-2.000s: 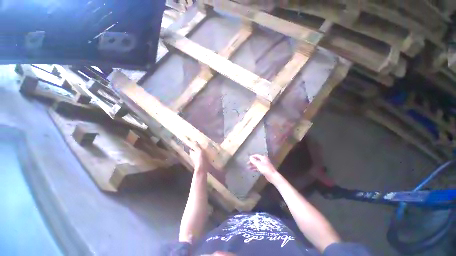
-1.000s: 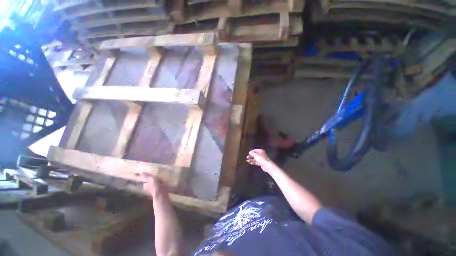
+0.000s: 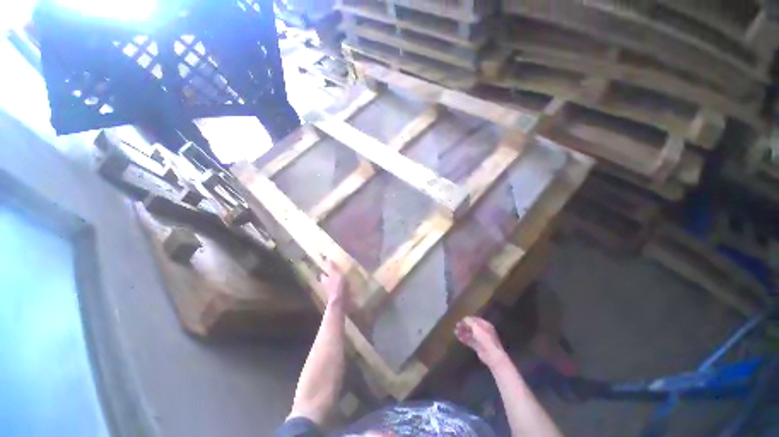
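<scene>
A pale wooden pallet with a grey and reddish sheeted panel [image 3: 401, 213] lies in front of me, its corner towards me. My left hand [image 3: 336, 282] is on its near left board, with the fingers over the board and the palm side hidden. My right hand [image 3: 478, 335] is beside the near right edge, fingers curled, with nothing visible in it. Whether it touches the pallet is unclear. What lies under the pallet is mostly hidden.
A black mesh plastic pallet [image 3: 166, 72] stands upright at upper left. Small wooden pallet pieces [image 3: 201, 303] lie left by the pale blue wall [image 3: 38, 307]. Weathered pallet stacks [image 3: 615, 111] fill the back and right. A blue pallet jack handle [image 3: 700, 380] is at lower right.
The view has turned left, so the sheeted pallet shows further right and angled again. The black pallet's mesh now shows fully. My left hand remains on the board; my right hand remains curled near the edge.
</scene>
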